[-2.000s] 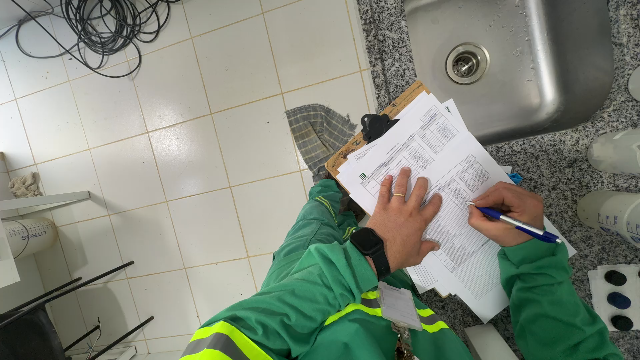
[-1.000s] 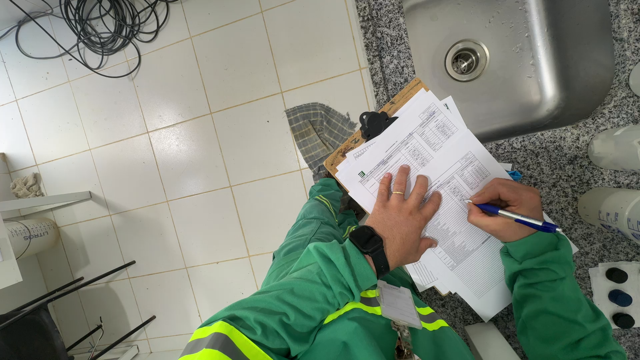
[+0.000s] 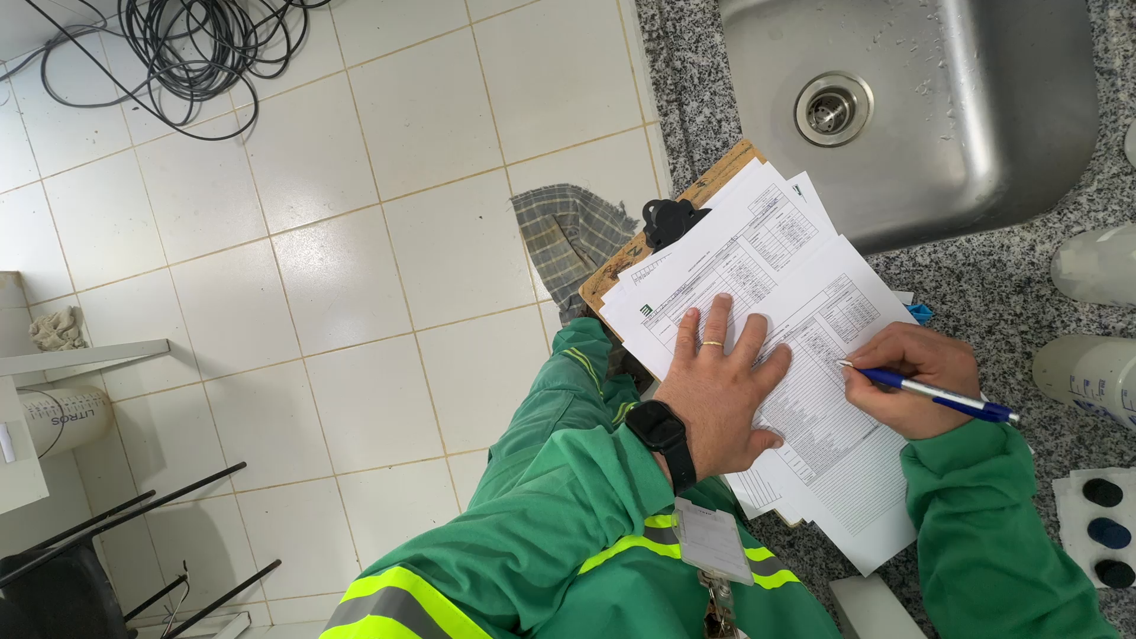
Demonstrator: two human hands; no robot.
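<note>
Several printed paper forms [image 3: 843,453] lie on a wooden clipboard [image 3: 612,271], whose black clip [image 3: 672,222] sits at the upper left. The clipboard rests at the edge of the granite counter, below the sink. My left hand [image 3: 723,386], with a ring and a black watch [image 3: 661,433] at the wrist, presses flat on the papers with its fingers spread. To its right my right hand [image 3: 914,377] grips a blue and white pen [image 3: 936,393], its tip on or just above the top sheet.
A steel sink [image 3: 1003,106] is set in the granite counter [image 3: 958,275]. Plastic bottles [image 3: 1087,368] and dark round caps [image 3: 1102,493] on white paper are at the right. Coiled black cable [image 3: 191,53], a checked cloth [image 3: 568,235] and a black-legged chair [image 3: 67,577] are seen on the left.
</note>
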